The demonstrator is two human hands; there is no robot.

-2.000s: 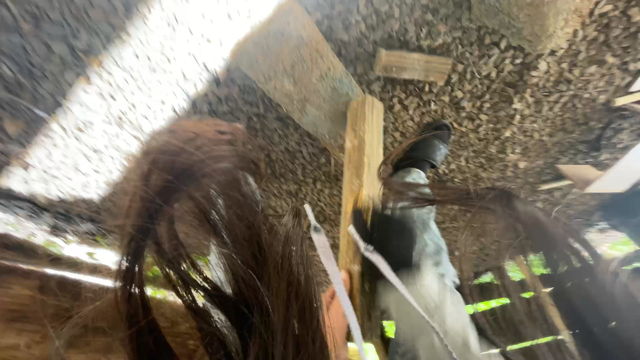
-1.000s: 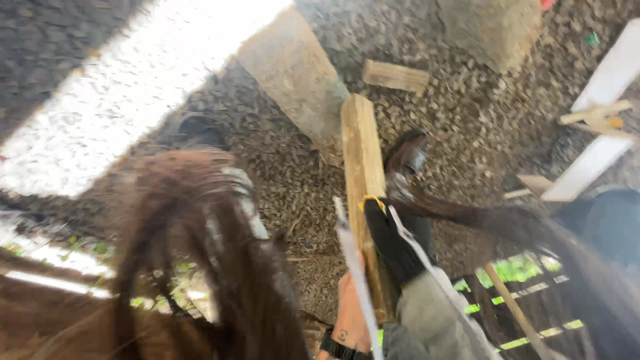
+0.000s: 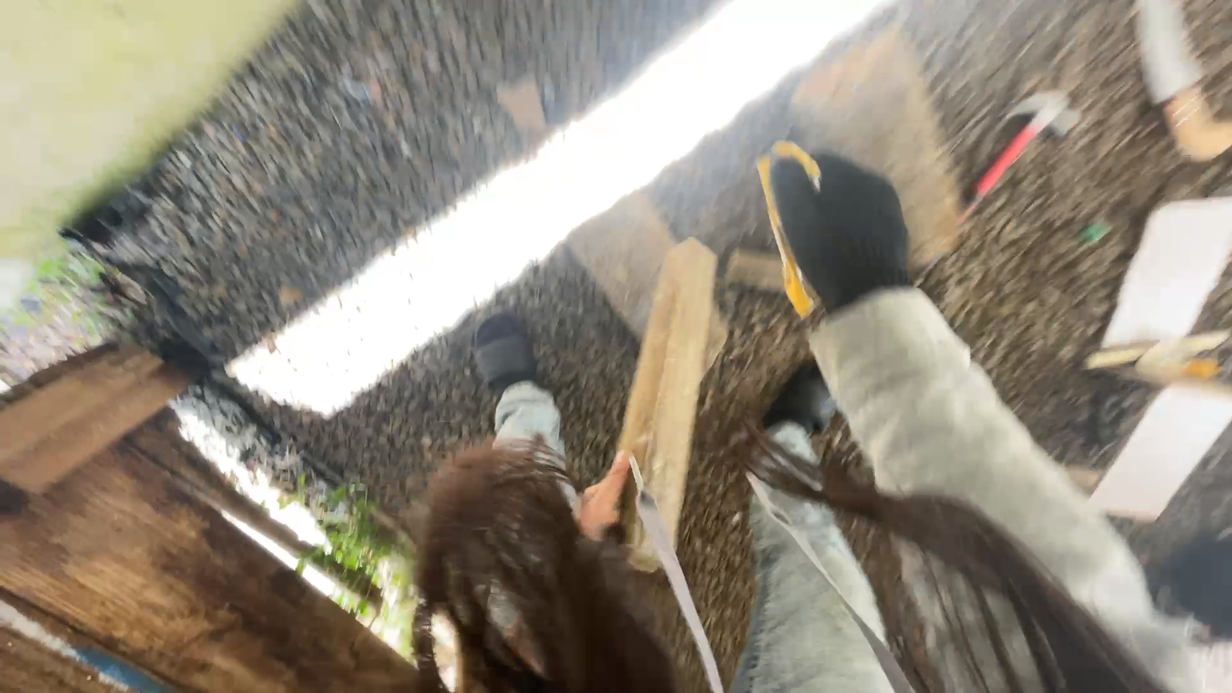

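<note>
A squared wooden post (image 3: 669,385) stands or leans between my legs, its pointed top away from me. My left hand (image 3: 604,499) is bare and rests against the post's left side near its lower end; hair hides much of it and the wrist. My right hand (image 3: 842,226), in a black glove, is raised to the upper right of the post, closed on a yellow-handled tool (image 3: 784,241) whose kind is blurred. Two pale drawstrings hang in front of the post and my leg.
A claw hammer with a red handle (image 3: 1015,154) lies on wood-chip ground near a flat slab (image 3: 881,144). At the right are white boards (image 3: 1169,269) and another person's hand (image 3: 1198,125). Brown timber planks (image 3: 173,558) fill the lower left.
My right hand has moved off the post, up and to the right, with the yellow tool. My left hand stays at the post. The view has shifted widely.
</note>
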